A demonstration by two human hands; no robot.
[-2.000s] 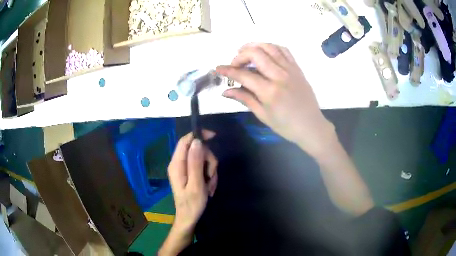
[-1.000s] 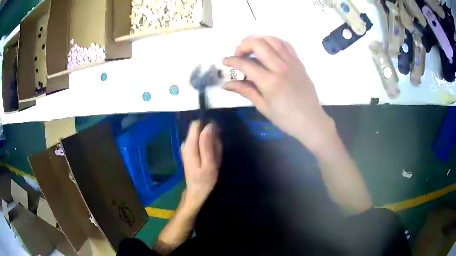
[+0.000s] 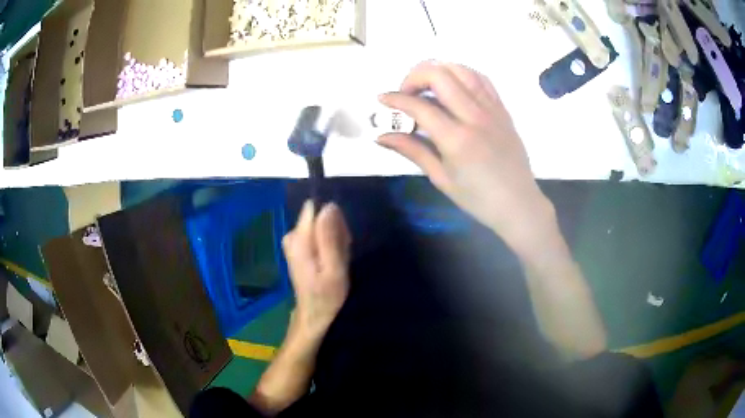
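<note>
My left hand (image 3: 317,260) is closed around the black handle of a hammer (image 3: 314,159). The hammer head is blurred and stands just over the bench's front part, left of my right hand, with a gap between them. My right hand (image 3: 457,131) holds a small pale housing (image 3: 397,122) between thumb and fingers on the white bench top. The housing's left end shows a small dark curved mark, with dark dots near the fingertips. The rest of it is hidden under the fingers.
Cardboard trays with beige caps (image 3: 286,23), pink caps (image 3: 147,77) and black caps (image 3: 69,129) stand back left. Teal dots (image 3: 248,152) lie on the bench. Mixed housings (image 3: 653,73) are heaped at right. A thin dark tool (image 3: 429,16) lies at the back. Below are a carton (image 3: 163,302) and blue stool (image 3: 237,253).
The hammer head has moved left, away from my right hand. My right hand and the housing sit slightly further right in view. The trays and bench items have also shifted a little right.
</note>
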